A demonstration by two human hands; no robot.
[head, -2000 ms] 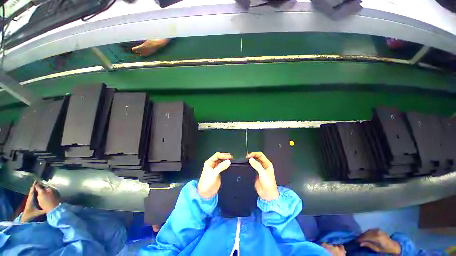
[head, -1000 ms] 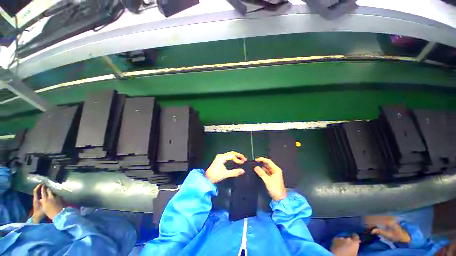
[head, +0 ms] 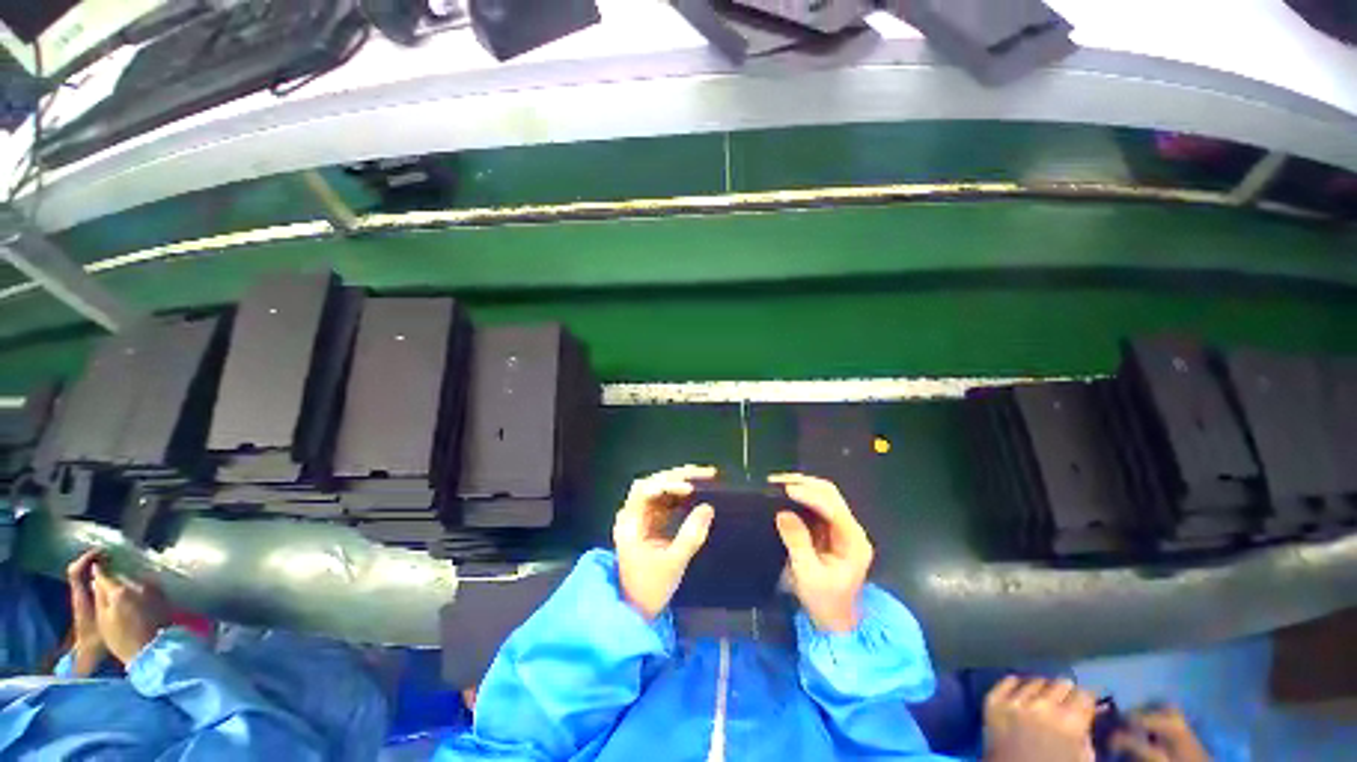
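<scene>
A matte black insert (head: 732, 548) is held between my two hands at the near edge of the belt. My left hand (head: 655, 543) grips its left side and my right hand (head: 828, 551) grips its right side, with thumbs on the near face and fingertips at the far edge. A flat black blank (head: 836, 454) lies on the belt just beyond my right hand, with a small yellow spot (head: 883, 445) on or beside it. Leaning stacks of black blanks stand on the left (head: 511, 424) and on the right (head: 1075, 462).
The green belt (head: 833, 328) runs across, below a white shelf (head: 595, 93) holding a keyboard (head: 223, 67) and loose black pieces (head: 982, 33). Other people's hands show at lower left (head: 116, 610) and lower right (head: 1039, 721). A black sheet (head: 491, 622) lies at the near edge.
The black piece between my hands now looks shorter and wider than the long narrow shape earlier. My hands have moved slightly apart. A hand seen beyond the belt two seconds ago is gone.
</scene>
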